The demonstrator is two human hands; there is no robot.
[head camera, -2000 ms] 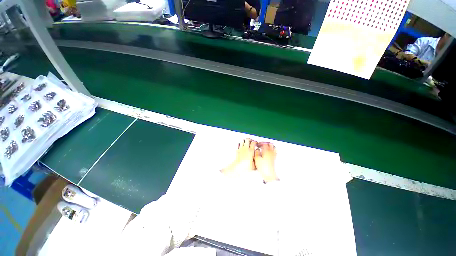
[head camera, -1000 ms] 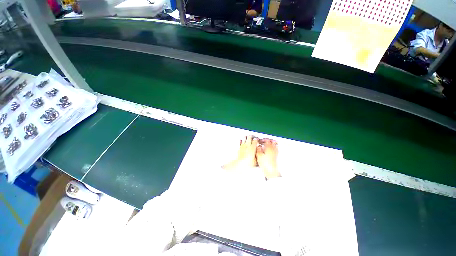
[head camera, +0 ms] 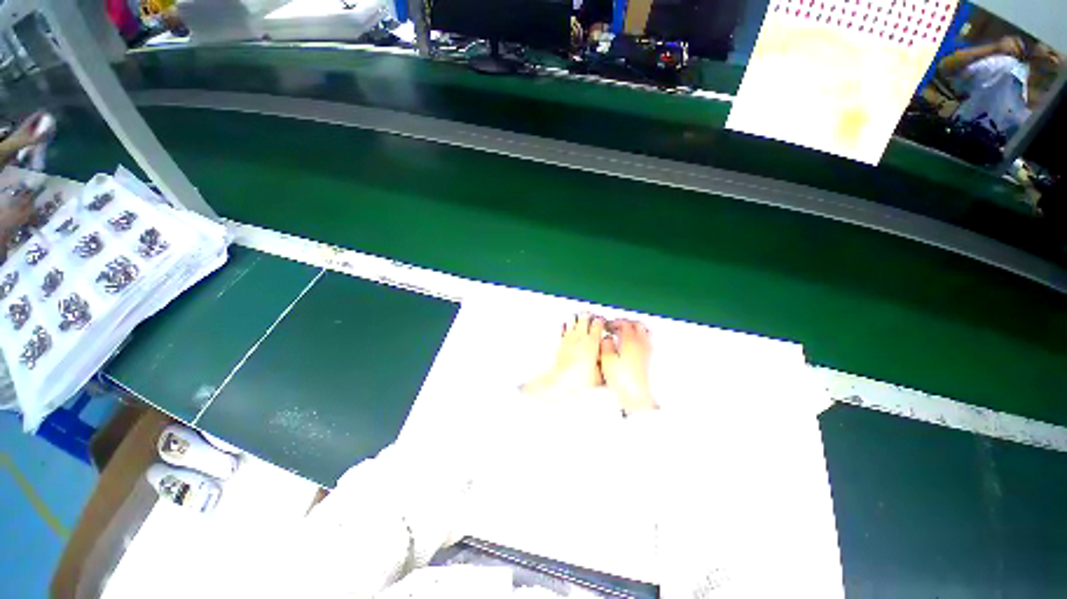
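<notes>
My left hand [head camera: 575, 353] and my right hand [head camera: 628, 365] lie close together near the far edge of the white work mat [head camera: 527, 468]. Their fingertips meet around something small and dark, too small and overexposed to make out. I cannot tell whether either hand grips it. White sleeves blend into the bright mat. Two white handheld devices [head camera: 187, 486] lie side by side in the open brown carton [head camera: 100, 515] at the lower left, on a white layer.
The green conveyor belt [head camera: 468, 222] runs across beyond the mat. A translucent parts tray [head camera: 105, 281] with dark pieces stands at left, with another person's hand [head camera: 16, 211] beside it. A sticker sheet [head camera: 831, 88] hangs at upper right. Another person sits beyond it.
Another person's hands have come in at the far left, one with a white item. The person at the upper right has raised an arm. My hands stay nearly in place.
</notes>
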